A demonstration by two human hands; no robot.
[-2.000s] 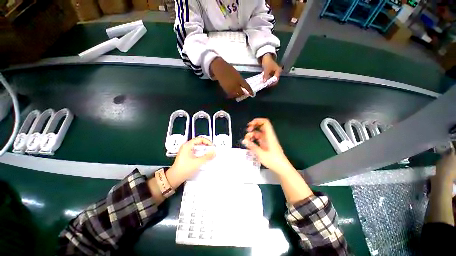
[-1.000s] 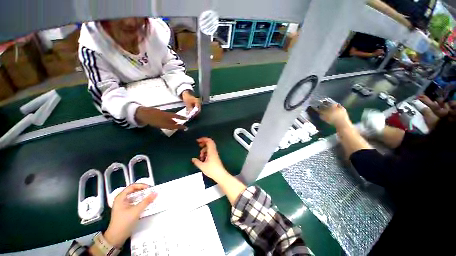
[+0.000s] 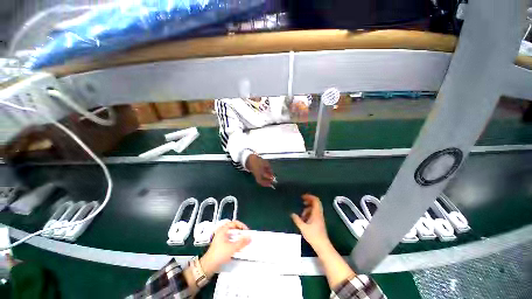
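My left hand (image 3: 226,246) grips the left edge of a white label strip (image 3: 271,246), which lies out flat over the near rail. My right hand (image 3: 311,220) is raised over the belt to the right of the strip, fingers curled but apart; no sticker can be made out at its fingertips. Three white loop-shaped products (image 3: 205,220) stand in a row on the belt just beyond my left hand; my fingers partly cover the rightmost one. A white label sheet (image 3: 256,287) lies on the near surface below the strip, cut off by the bottom edge.
More white loops lie at left (image 3: 71,219) and at right (image 3: 352,216), some behind the slanting grey post (image 3: 433,137). A white cable (image 3: 105,169) hangs at left. A person opposite reaches a hand (image 3: 261,170) over the belt. Bubble wrap (image 3: 472,271) lies at lower right.
The view has swung back left and up, showing the overhead beam and shelf. My left hand still holds the strip; my right hand stays over the belt. The person opposite no longer shows both hands together.
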